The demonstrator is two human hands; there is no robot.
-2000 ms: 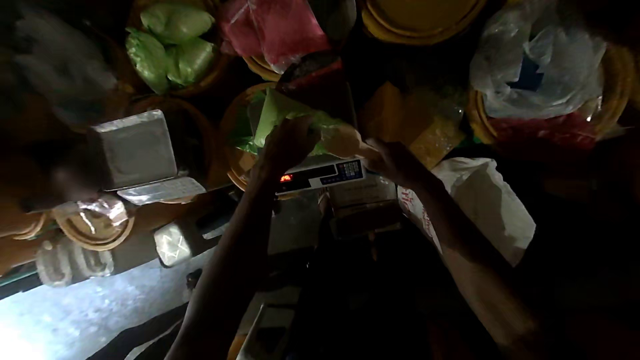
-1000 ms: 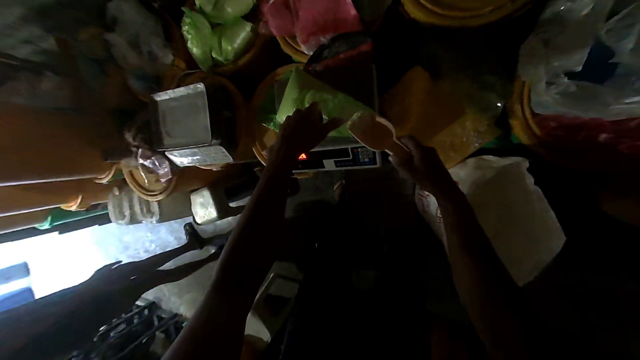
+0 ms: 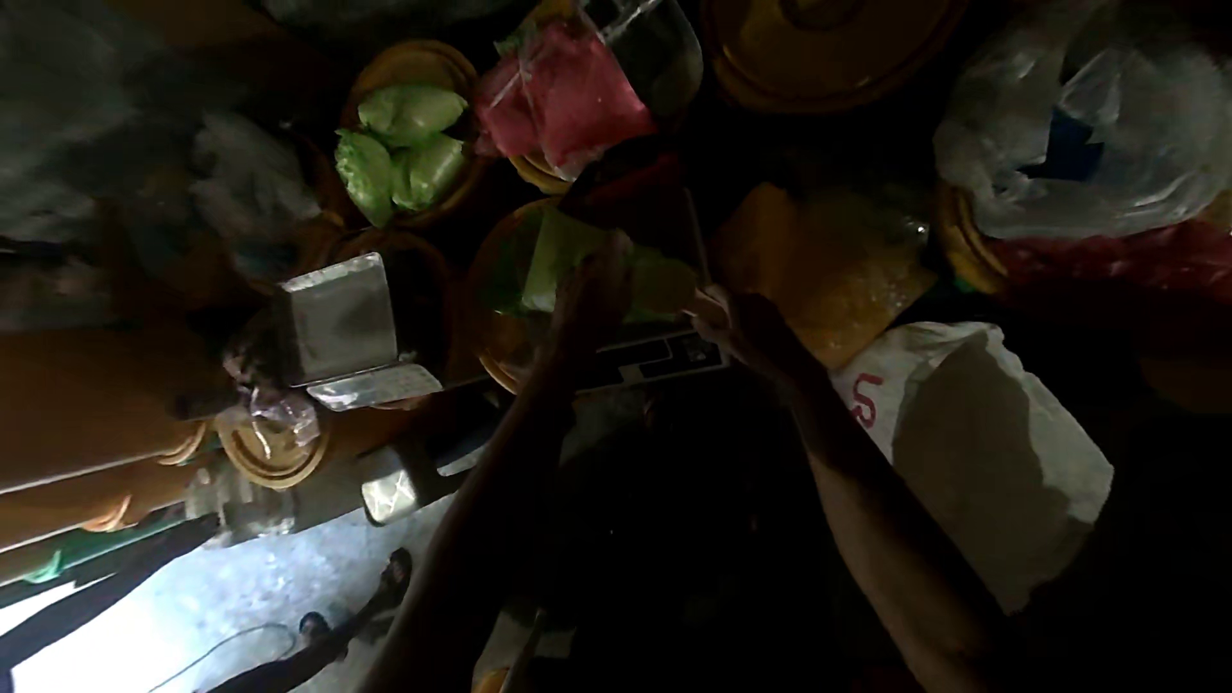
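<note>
My left hand (image 3: pixel 595 289) is on a green plastic bag (image 3: pixel 547 260) above a digital scale (image 3: pixel 664 358), its fingers against the bag. My right hand (image 3: pixel 736 322) grips the handle of a scoop, whose pale bowl (image 3: pixel 669 289) lies against the green bag. The scoop's bowl is dim and partly lost in shadow. The scale's front panel with its keys shows below both hands; its platform is mostly hidden by the bag and my left hand.
Filled green bags (image 3: pixel 409 154) and pink bags (image 3: pixel 568 96) rest on tubs beyond. An open metal box (image 3: pixel 342 322) stands left, a white sack (image 3: pixel 991 452) right, an orange-yellow bag (image 3: pixel 818 269) nearer. Another person's feet (image 3: pixel 395 573) show on the floor at lower left.
The scoop's bowl, apart from my left hand's fingers and clearly lit a second ago, is now dim against the green bag. The scale's red display no longer shows.
</note>
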